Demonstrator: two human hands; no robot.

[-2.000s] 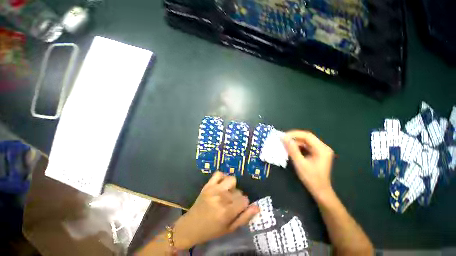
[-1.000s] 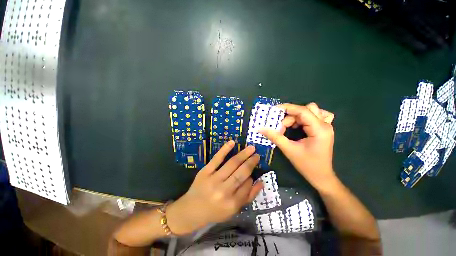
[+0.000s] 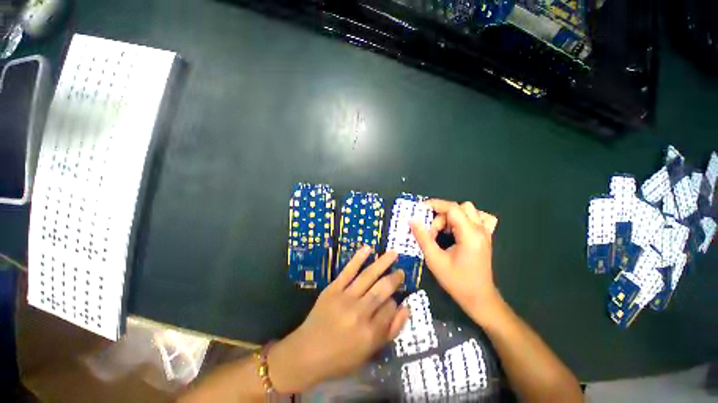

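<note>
Two bare blue keypad boards [image 3: 311, 228] lie side by side at the centre, the second board [image 3: 360, 224] beside a third [image 3: 408, 271]. A white dotted dome sheet [image 3: 401, 228] covers the upper part of the third board. My right hand [image 3: 457, 244] pinches the sheet's right edge with thumb and fingers. My left hand [image 3: 346, 319] has its fingertips spread on the lower ends of the second and third boards. A clear liner with several dome sheets [image 3: 415, 330] lies below, near my lap.
A long dome sheet stack [image 3: 98, 181] is at left, beside a smartphone [image 3: 17, 130]. A black tray of boards [image 3: 582, 98] is at the back. A loose pile of finished boards [image 3: 645, 228] is at right. A clear plastic bag [image 3: 177, 350] shows below the table edge.
The dome sheet has gone from hanging beside the third board to lying over its key area. My left fingers have moved right onto the boards' lower ends. The camera view has shifted.
</note>
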